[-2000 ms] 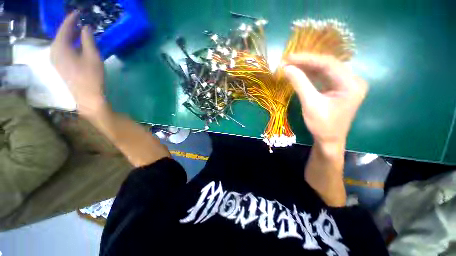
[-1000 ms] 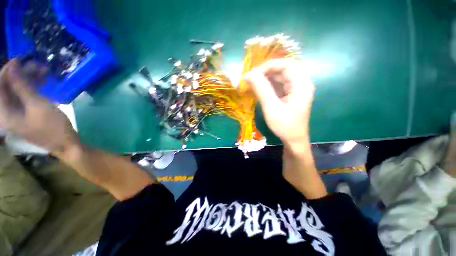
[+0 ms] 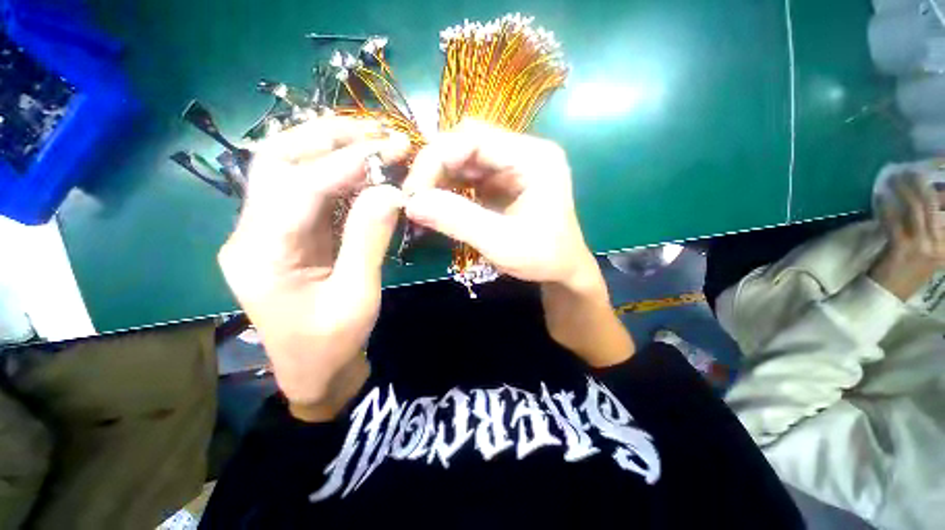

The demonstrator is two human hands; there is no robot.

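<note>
My left hand (image 3: 311, 243) and my right hand (image 3: 508, 202) meet fingertip to fingertip over the bench, in front of my chest. A small white connector (image 3: 375, 169) shows between the fingers of my left hand. What my right fingertips pinch is too small to tell. The orange lead bundle (image 3: 497, 83) fans out behind my right hand, with white connectors at its top and at its lower end. The pile of joined pieces, with black parts (image 3: 212, 155) and white connectors, lies behind my left hand and is partly hidden by it.
The blue parts bin (image 3: 78, 114) with dark pieces is at the far left. A white sheet (image 3: 47, 274) lies below it on the green bench top (image 3: 684, 155). A thin dark piece (image 3: 337, 38) lies above the pile. Pale cylinders (image 3: 912, 41) and a seated person's hand (image 3: 917, 207) are at right.
My left hand has moved right from the blue bin to meet my right hand. The white connector now shows between its fingers. The view has shifted, so the bundle and pile appear further left.
</note>
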